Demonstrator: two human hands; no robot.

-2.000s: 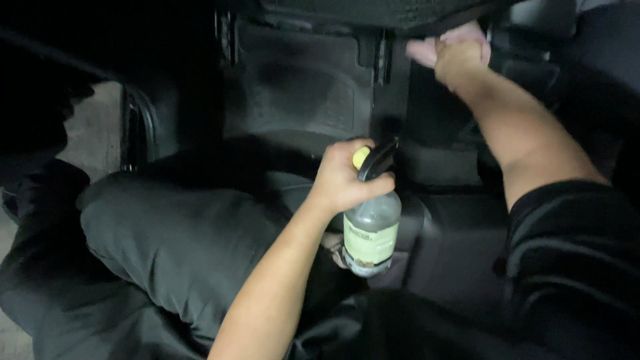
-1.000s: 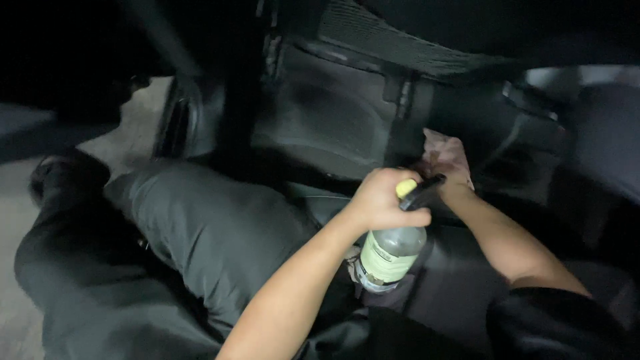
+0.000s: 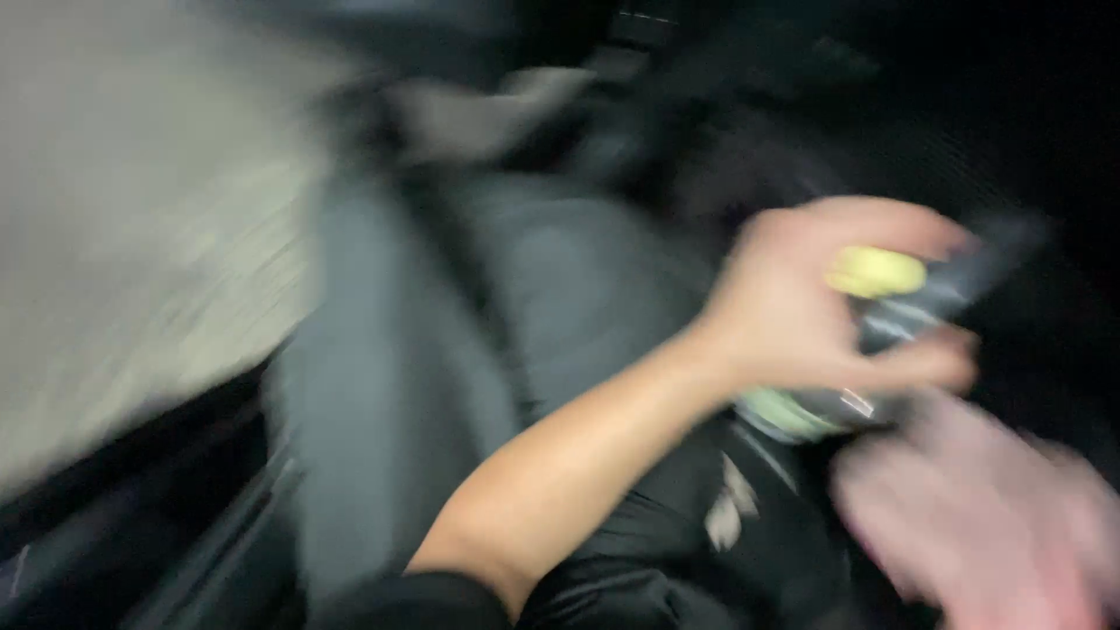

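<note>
Motion blurs the whole view. My left hand (image 3: pixel 805 297) is wrapped around the neck of a clear spray bottle (image 3: pixel 792 416) with a pale green label, a black trigger head (image 3: pixel 936 297) and a yellow part at its back. At the lower right, just below the bottle, a pinkish cloth (image 3: pixel 971 499) covers most of my right hand (image 3: pixel 1081 595), whose fingers are hidden or blurred. A small pale scrap (image 3: pixel 731 507), too blurred to name, lies on the dark fabric below the bottle.
My legs in dark grey trousers (image 3: pixel 569 289) fill the middle. Pale ground (image 3: pixel 149 227) shows at the left, beyond a dark door sill (image 3: pixel 166 437). Dark vehicle interior surrounds the right side.
The view has swung strongly toward the ground outside. My right hand with the cloth has come back from the dark interior panel to just below the bottle. My left hand still holds the bottle.
</note>
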